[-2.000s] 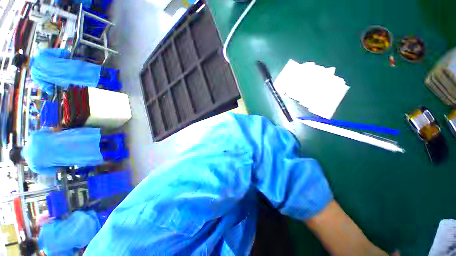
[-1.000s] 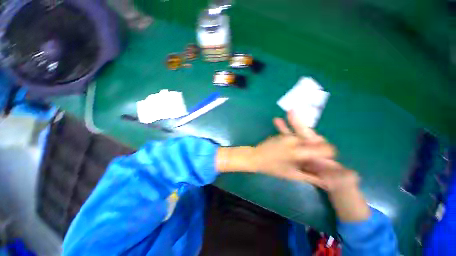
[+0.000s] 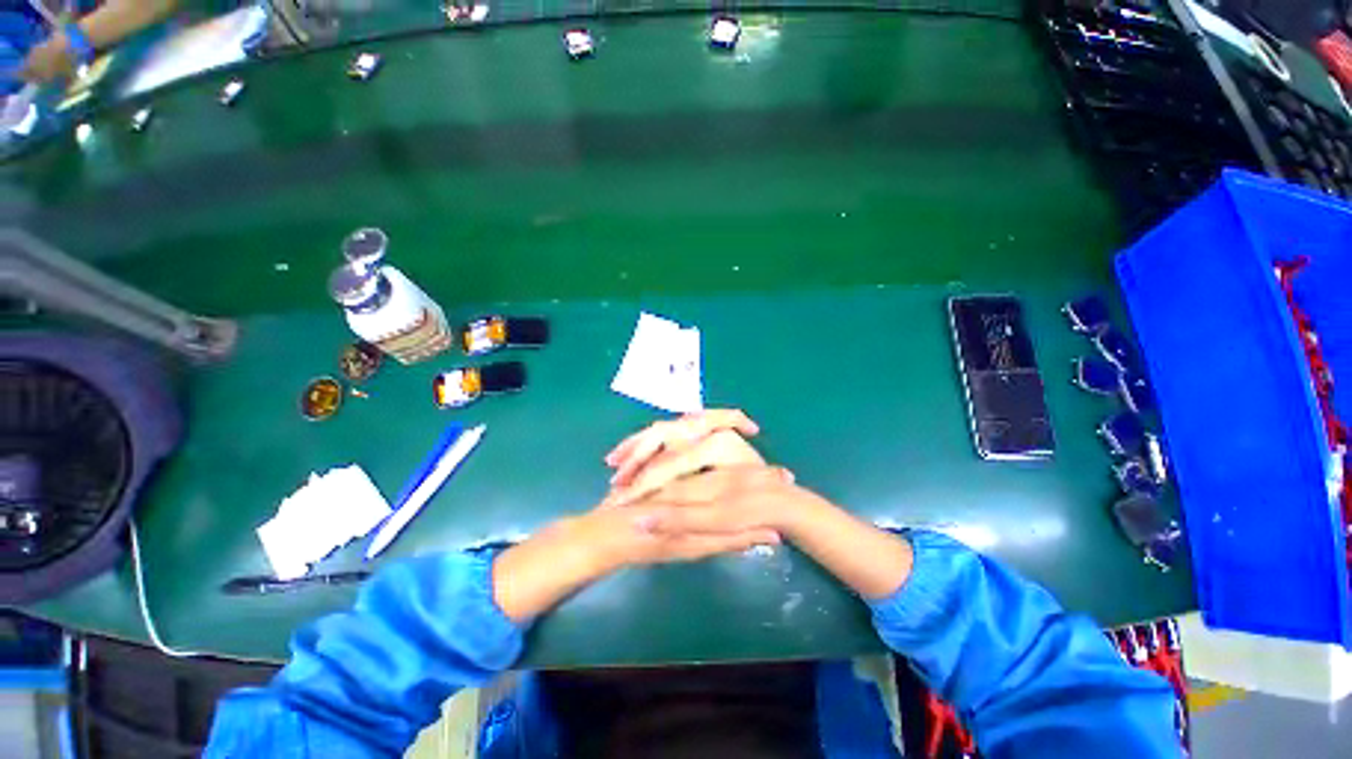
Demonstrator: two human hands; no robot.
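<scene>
My left hand point(image 3: 653, 537) and my right hand point(image 3: 741, 497) lie together with fingers overlapping on the green bench near its front edge. No object shows in them. A white wiping cloth point(image 3: 660, 365) lies flat just beyond the fingertips. Two opened units, one farther point(image 3: 486, 334) and one nearer point(image 3: 463, 386), lie to the left, each gold-orange and white joined to a black square. A solvent bottle point(image 3: 401, 319) stands upright beside them. Two small round containers point(image 3: 320, 398) sit by the bottle.
At left are a wipe stack point(image 3: 323, 519), blue-and-white strip point(image 3: 424, 489), black stick point(image 3: 297, 583) and desk fan point(image 3: 67, 460). At right are a mobile phone point(image 3: 1001, 377), a row of dark units point(image 3: 1099, 374) and a blue bin point(image 3: 1238, 430) with red clamps. Small units sit along the far belt point(image 3: 578, 42).
The view has swung from the left side to face the bench. My hands, blurred and overlapping a second ago, are now folded together in front of the cloth.
</scene>
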